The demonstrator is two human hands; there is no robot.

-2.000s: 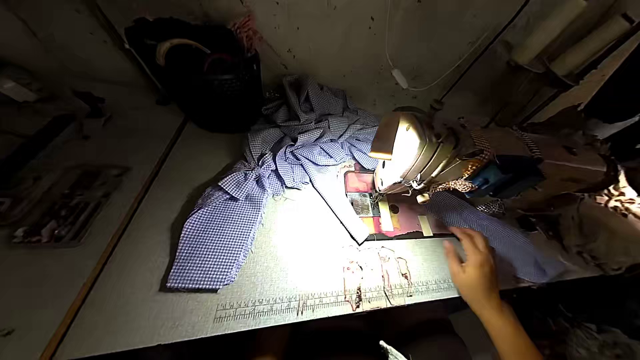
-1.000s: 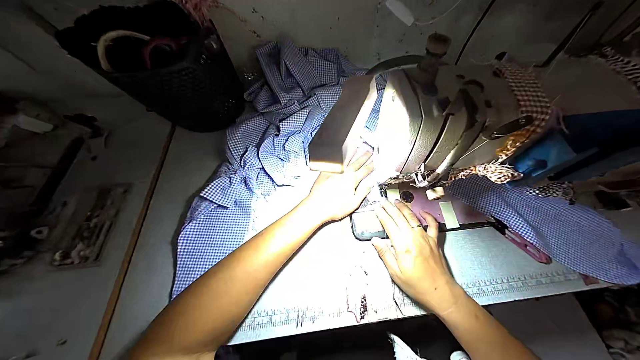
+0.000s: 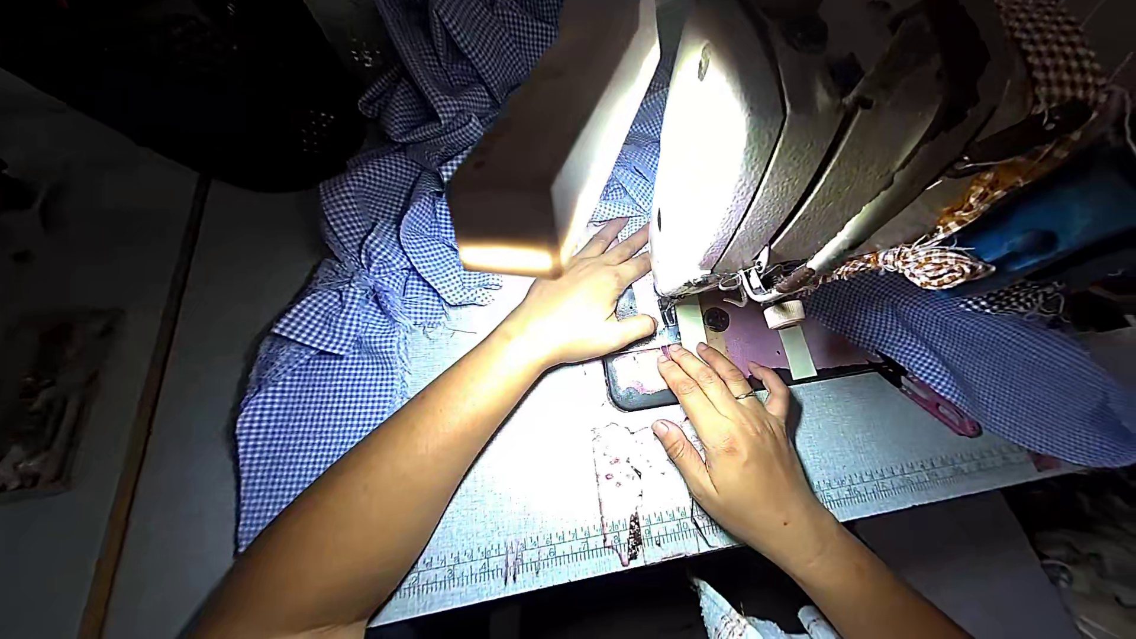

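Note:
My left hand (image 3: 590, 306) lies with fingers spread beside the needle area of a sewing machine (image 3: 745, 151), its fingertips at blue-and-white checked fabric (image 3: 355, 311) behind the lamp. My right hand (image 3: 732, 417) rests palm down with its fingertips on the machine's bed plate (image 3: 643, 377), just in front of the presser foot (image 3: 670, 311). Whether a piece of cloth lies under either hand is hard to tell in the glare. The checked fabric is bunched behind and left of my left arm. More checked fabric (image 3: 994, 364) lies right of the machine head.
A lamp with a boxy shade (image 3: 532, 160) hangs over my left hand. Pink-handled scissors or snips (image 3: 941, 404) lie partly under the right-hand fabric. A printed ruler scale (image 3: 550, 550) runs along the table's front edge. A dark basket (image 3: 222, 89) stands at the back left.
Two seconds ago only my right hand showed, right of the needle; now both hands are at the machine bed. The view has moved much closer. The checked fabric remains bunched on the left.

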